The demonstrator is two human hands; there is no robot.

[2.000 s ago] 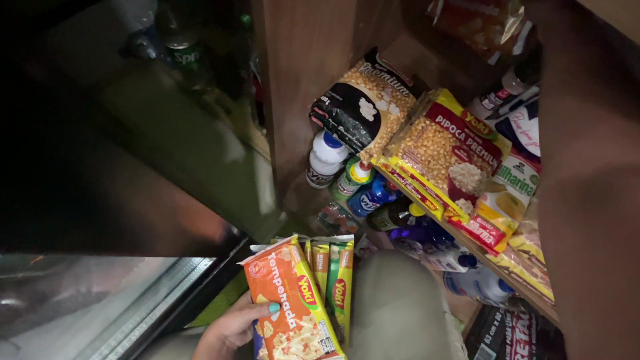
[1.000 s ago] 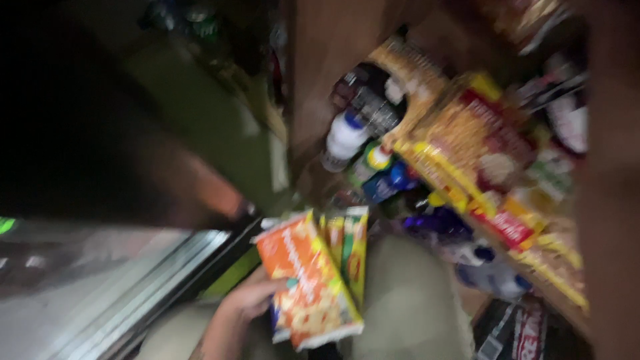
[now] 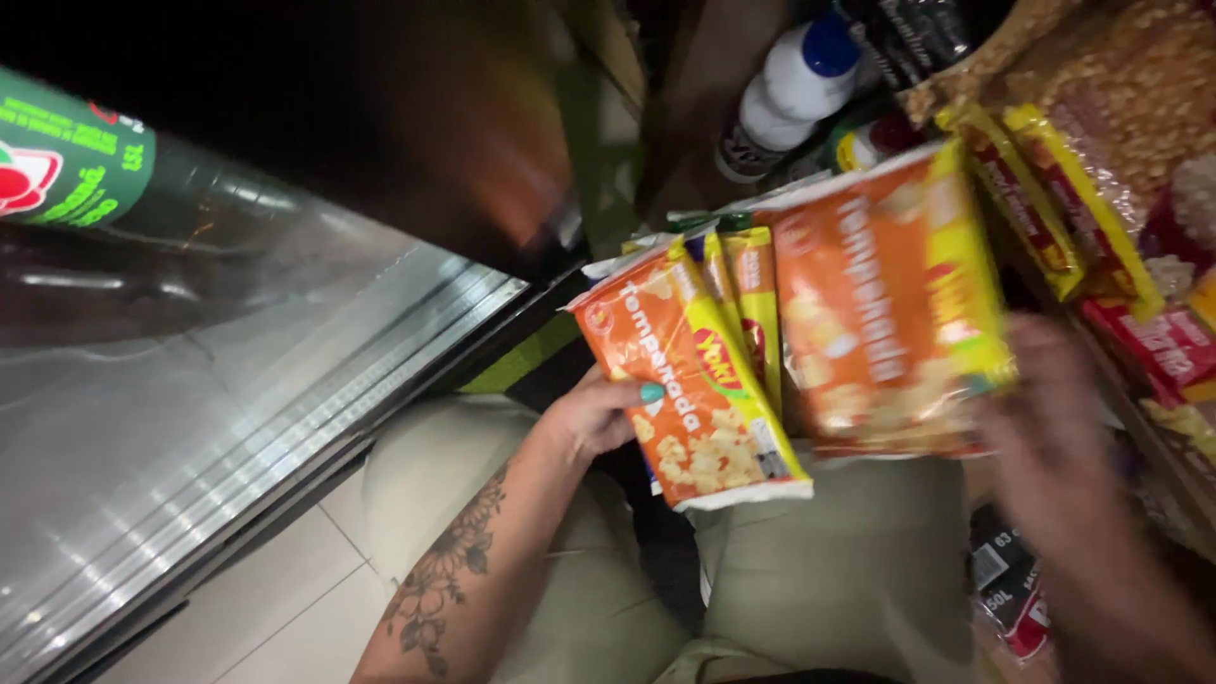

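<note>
My left hand (image 3: 598,410) grips a fanned stack of microwave popcorn packets, its thumb lying on the orange front packet (image 3: 679,380). Behind that packet, narrow yellow and orange edges of other packets (image 3: 758,313) show. A second orange popcorn packet (image 3: 879,304) is held by my right hand (image 3: 1045,399), which is blurred, at the packet's right edge. This packet stands just right of the stack and partly overlaps it in view. Both hands are above my knees. Most of my left fingers are hidden behind the stack.
On the right, a wooden shelf holds bags of popcorn kernels (image 3: 1130,85) and yellow packets (image 3: 1092,209). A white bottle with a blue cap (image 3: 784,100) stands beyond the packets. A green-labelled soda bottle (image 3: 66,152) lies at left above a metal-edged glass surface (image 3: 313,380). A black bag (image 3: 1012,589) is low right.
My right hand has come into view with an orange packet in it. My left hand still holds the stack. The view has moved closer to the packets, and the soda bottle now shows at left.
</note>
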